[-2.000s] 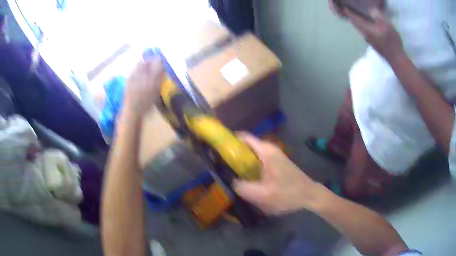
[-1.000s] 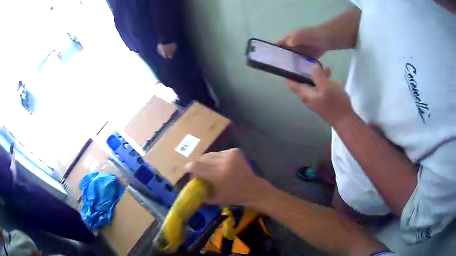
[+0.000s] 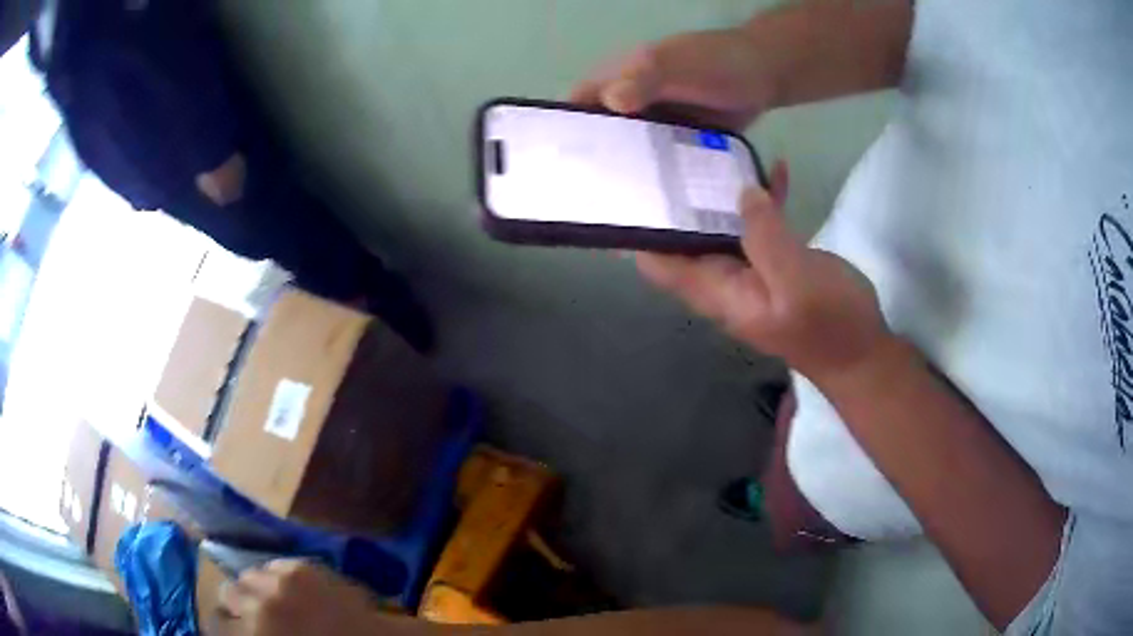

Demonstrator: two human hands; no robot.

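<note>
My right hand (image 3: 292,600) is low at the left, cut off by the bottom edge, with fingers curled beside a blurred grey, flat-edged thing (image 3: 230,516). What it grips is unclear. The striped handle does not show clearly. My left hand is not in view. A brown carton (image 3: 292,404) with a white label stands on the blue pallet (image 3: 379,562). Crumpled blue plastic (image 3: 158,578) lies at the lower left. The orange pallet truck body (image 3: 495,503) shows at the load's near end.
A person in a white shirt (image 3: 982,286) stands close on the right, holding a phone (image 3: 596,174) with a lit screen in both hands. A person in dark clothes (image 3: 162,112) stands beyond the load. A pale wall (image 3: 373,87) is behind; glare washes out the far left.
The view has swung right, so the load sits further left and the other person's phone looks larger. My right hand has moved to the lower left; the yellow handle has left sight.
</note>
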